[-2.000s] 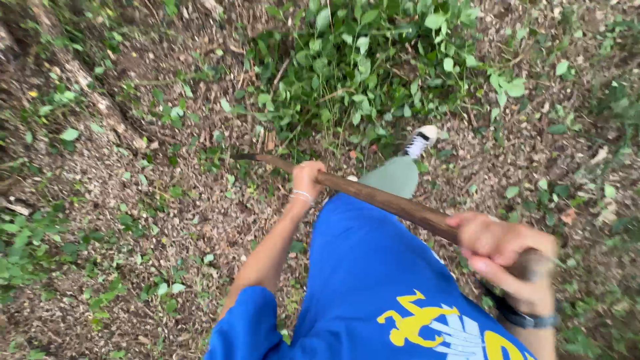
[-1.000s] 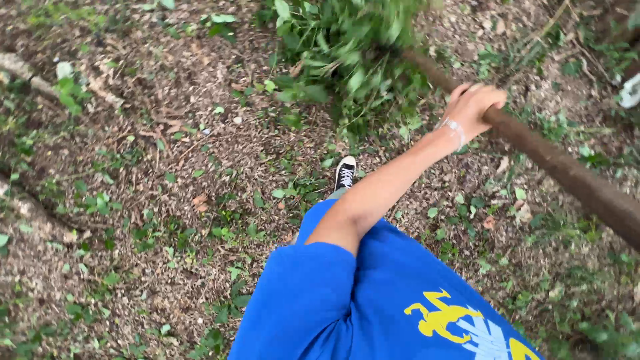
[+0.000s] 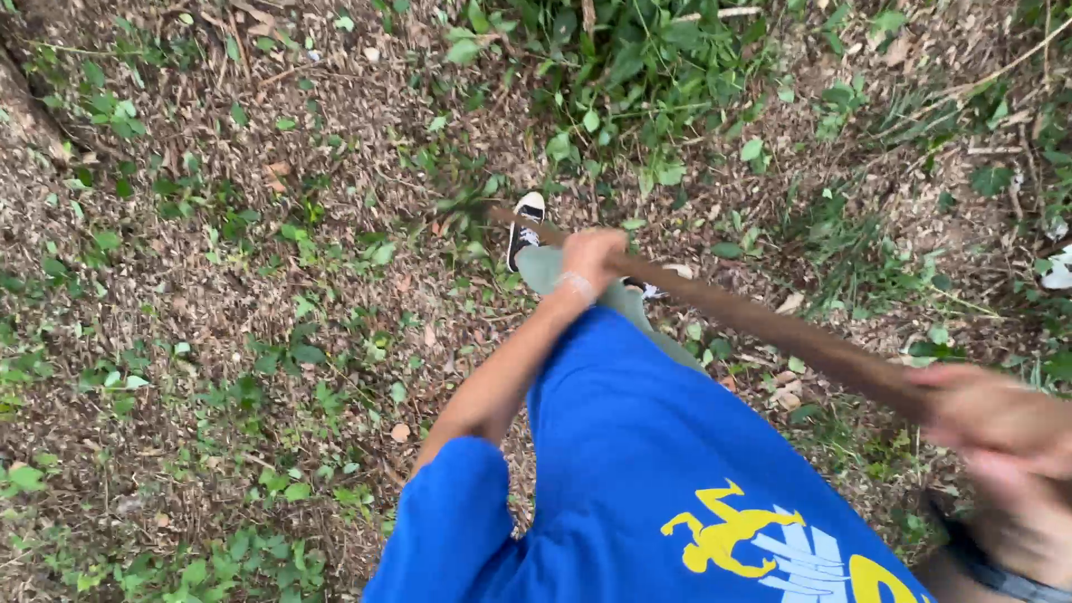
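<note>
A long brown wooden pole (image 3: 754, 322) runs slantwise across the front of my body. Around its middle, my left hand (image 3: 593, 258) is closed, with a pale band at the wrist. Toward the pole's lower right end, my right hand (image 3: 1001, 427) grips it, blurred, with a dark watch or band at the wrist. The pole's far end, near my black-and-white sneaker (image 3: 526, 230), is blurred beside some leaves, and I cannot tell what is on it.
Dense green plants (image 3: 636, 67) grow ahead of my feet. Leaf litter with small seedlings covers the ground. A root or log (image 3: 29, 113) lies at the upper left, thin dry branches (image 3: 963, 92) at the upper right, and a white object (image 3: 1057, 270) at the right edge.
A second ago my left hand and the pole were farther forward and right, with the far end at the plants. They have come back left toward my body, and my right hand has come into view.
</note>
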